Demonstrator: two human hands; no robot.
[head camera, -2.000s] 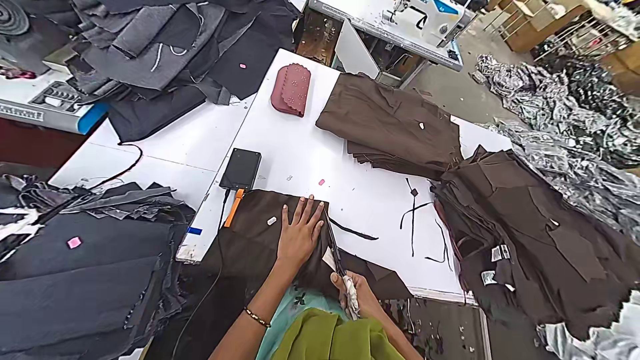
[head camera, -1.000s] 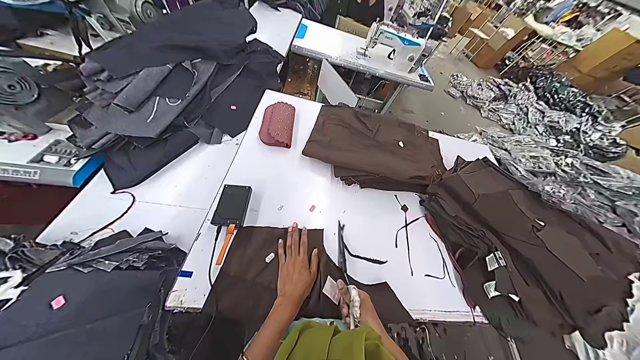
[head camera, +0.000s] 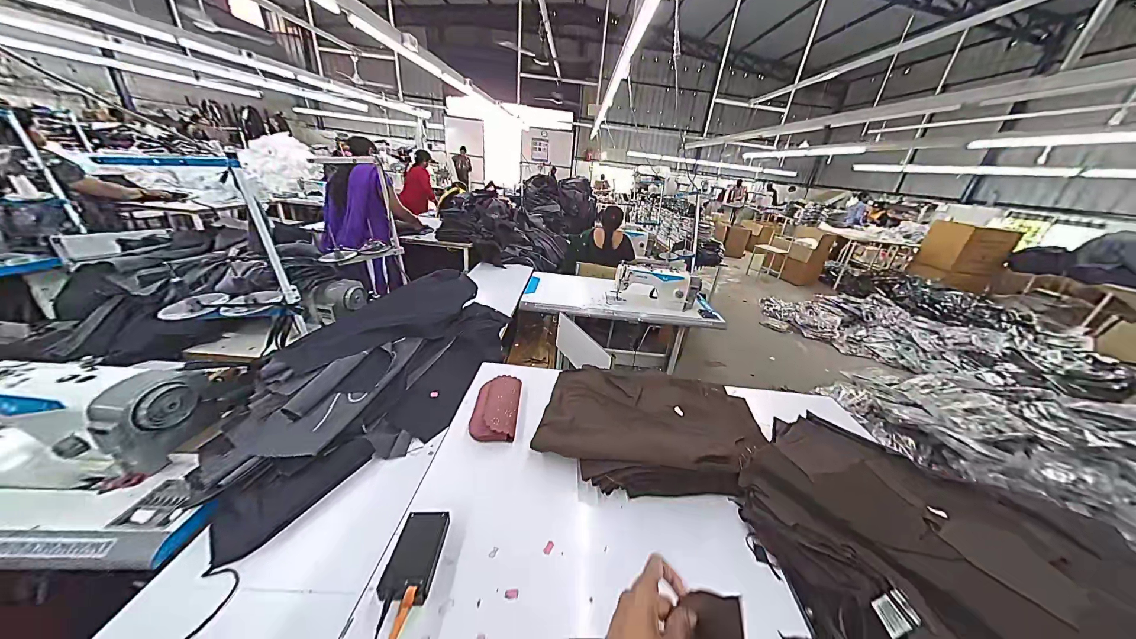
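Note:
At the bottom edge, my left hand (head camera: 643, 605) has its fingers bent, with thumb and fingertip at the corner of a small visible part of dark brown fabric (head camera: 717, 614). The rest of that fabric is cut off by the frame. My right hand is outside the view, and no scissors are visible. Ahead of the hand, a folded brown fabric stack (head camera: 652, 426) lies on the white table (head camera: 524, 497). To the right is a larger brown fabric pile (head camera: 941, 524) with a white label (head camera: 895, 612).
A dark red case (head camera: 496, 408) and a black box with an orange plug (head camera: 414, 555) lie on the table's left part. Grey fabric pieces (head camera: 346, 390) are heaped farther left. A sewing machine (head camera: 655, 286) stands beyond, with a seated person (head camera: 609, 238) behind it.
The view has tilted far up. The brown fabric beside the black box has moved away from there. My left hand, earlier spread flat on that fabric, is now bent at a fabric corner; my right hand has left view.

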